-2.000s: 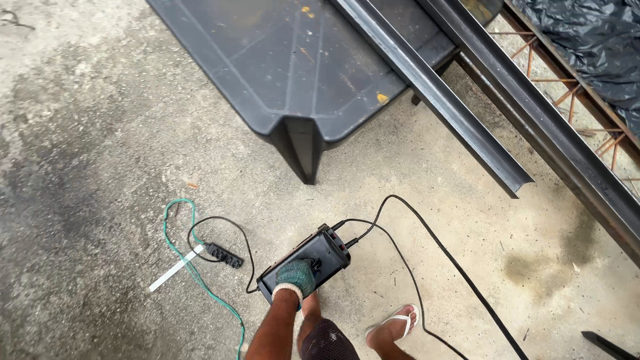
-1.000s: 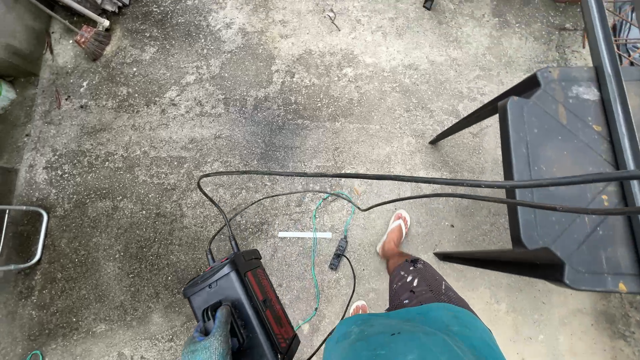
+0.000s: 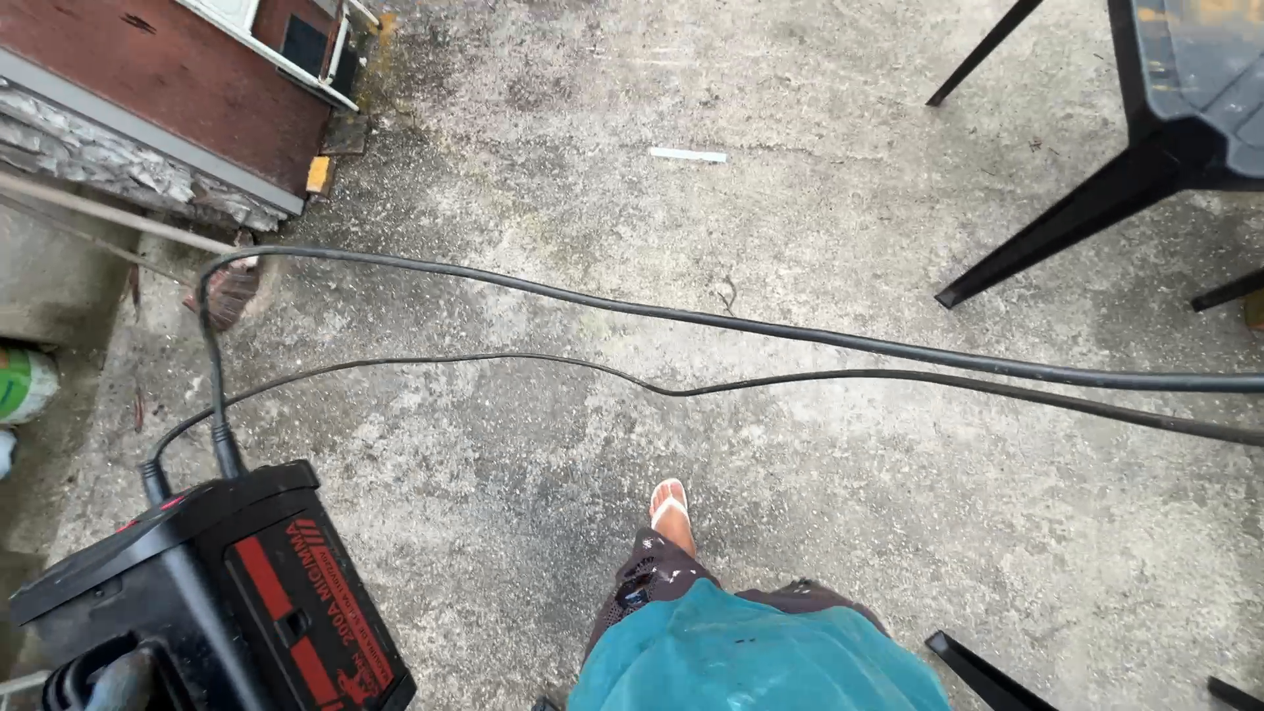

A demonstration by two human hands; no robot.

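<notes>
At the lower left is a black and red MIG/MMA welding machine (image 3: pixel 222 583), tilted, with writing on its side. My left hand (image 3: pixel 120 679), in a grey-looking glove, is closed around the black carrying handle on top; only part of the hand shows at the frame's edge. A thick black cable (image 3: pixel 632 308) and a thinner black cable (image 3: pixel 513 356) leave plugs on the machine's end and run across to the right edge. My right hand is out of view.
A dark plastic table (image 3: pixel 1185 118) with splayed legs stands upper right; more black legs (image 3: pixel 978 671) show lower right. A white strip (image 3: pixel 688 155) lies on the concrete. At left are a brush head (image 3: pixel 225 294), a brown panel (image 3: pixel 178 89) and a green-and-white container (image 3: pixel 25 385).
The welding machine, low by my feet at first, has been lifted and carried to my left, its cables now stretching rightward. The view has turned away from the table and the power strip.
</notes>
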